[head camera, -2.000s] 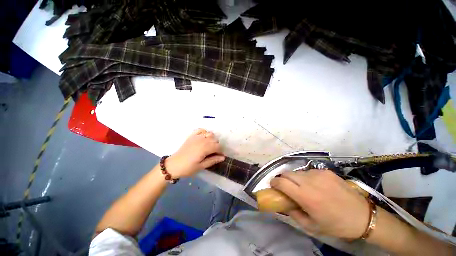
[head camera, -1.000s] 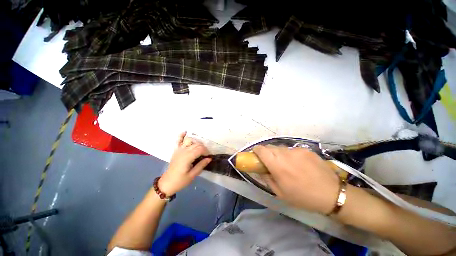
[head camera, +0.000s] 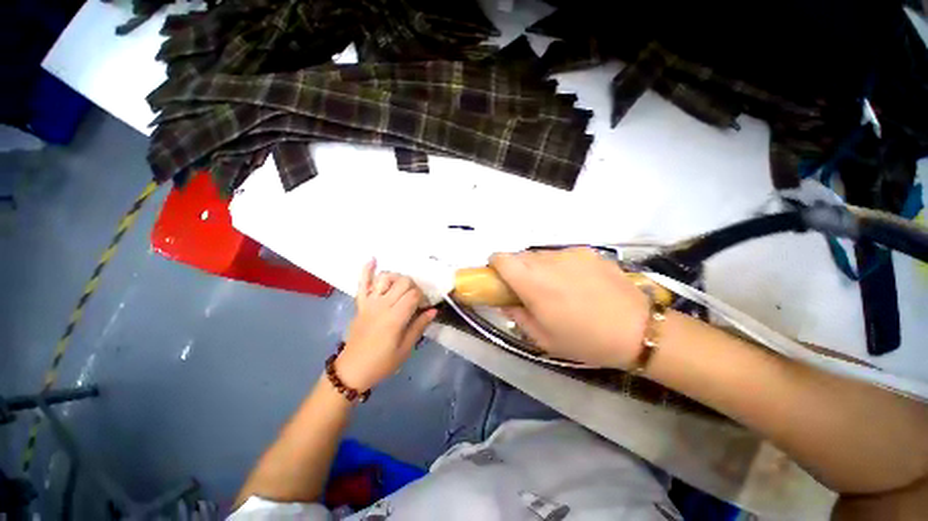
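A dark plaid strip (head camera: 651, 389) lies along the near edge of the white table, mostly hidden under the iron and my right forearm. My right hand (head camera: 580, 305) is closed around the tan wooden handle of the steam iron (head camera: 486, 288). The iron lies on the strip, its tip pointing left, close to my left fingers. My left hand (head camera: 392, 317) is at the strip's left end by the table edge, thumb and fingertips on the cloth, pinching it.
A stack of plaid pieces (head camera: 448, 114) lies at the far left of the white table (head camera: 672, 173). Dark plaid pieces (head camera: 702, 87) lie far right. The steam hose (head camera: 743, 232) and white tube run right. A red stool (head camera: 209, 239) and blue crate (head camera: 382, 466) are below.
My right hand has moved the iron leftward along the strip, up to my left fingers. The hose has swung with it. My left hand still pinches the strip's end.
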